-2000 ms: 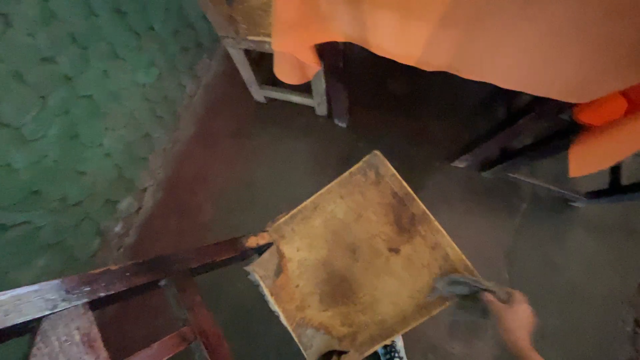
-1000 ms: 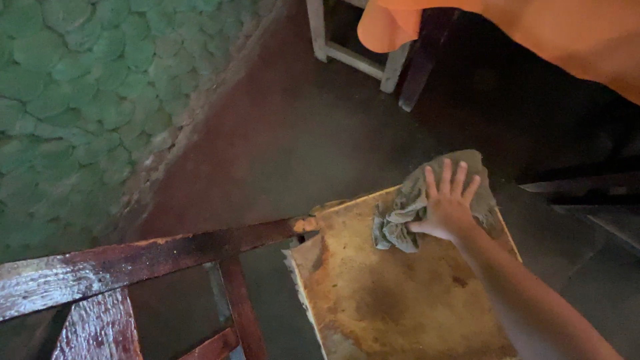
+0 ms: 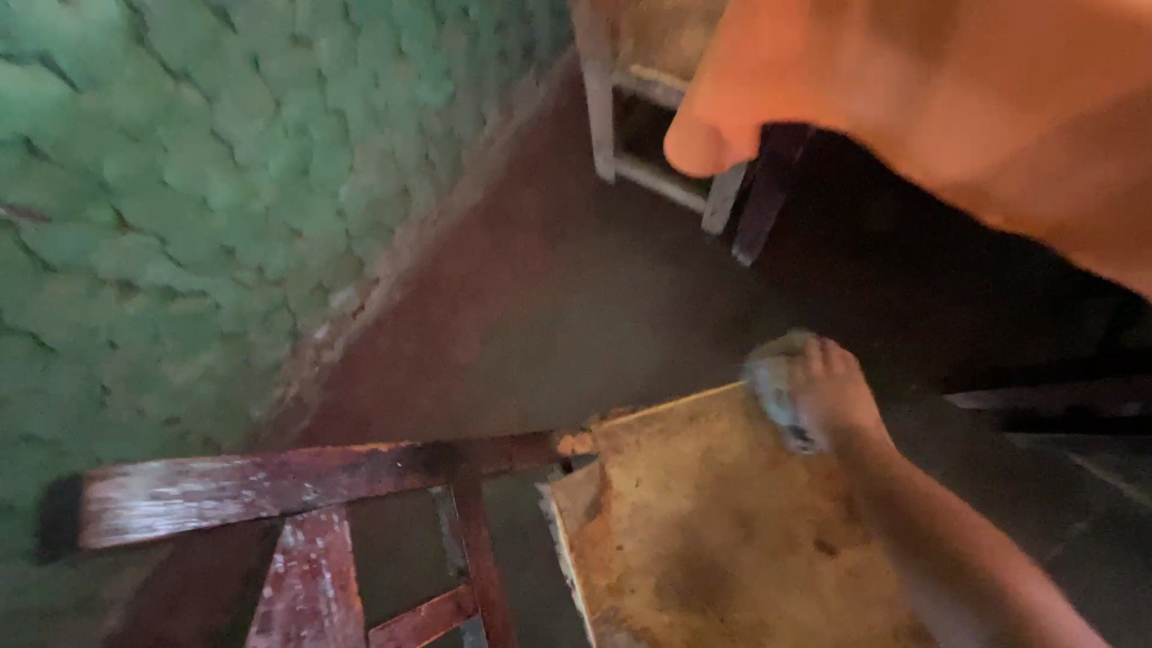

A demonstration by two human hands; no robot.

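A stained, worn wooden chair seat [image 3: 711, 531] fills the lower middle of the view, joined at its left to a dark red wooden chair frame [image 3: 387, 477] with scuffed paint. My right hand [image 3: 832, 387] reaches in from the lower right and grips a bunched grey cloth [image 3: 778, 396] at the seat's far right corner. Hand and cloth are blurred, and part of the cloth is hidden beneath the fingers. My left hand is out of view.
A green, rough-textured wall [image 3: 207, 207] rises at the left. An orange tablecloth [image 3: 918, 99] hangs at the upper right over a dark table leg [image 3: 769, 198], beside a pale wooden stool or chair [image 3: 661, 184]. Dark wooden bars [image 3: 1062, 396] stand at the right edge.
One second ago my right hand lay spread on the cloth over the seat; now its fingers are closed around the cloth at the corner. The view has shifted.
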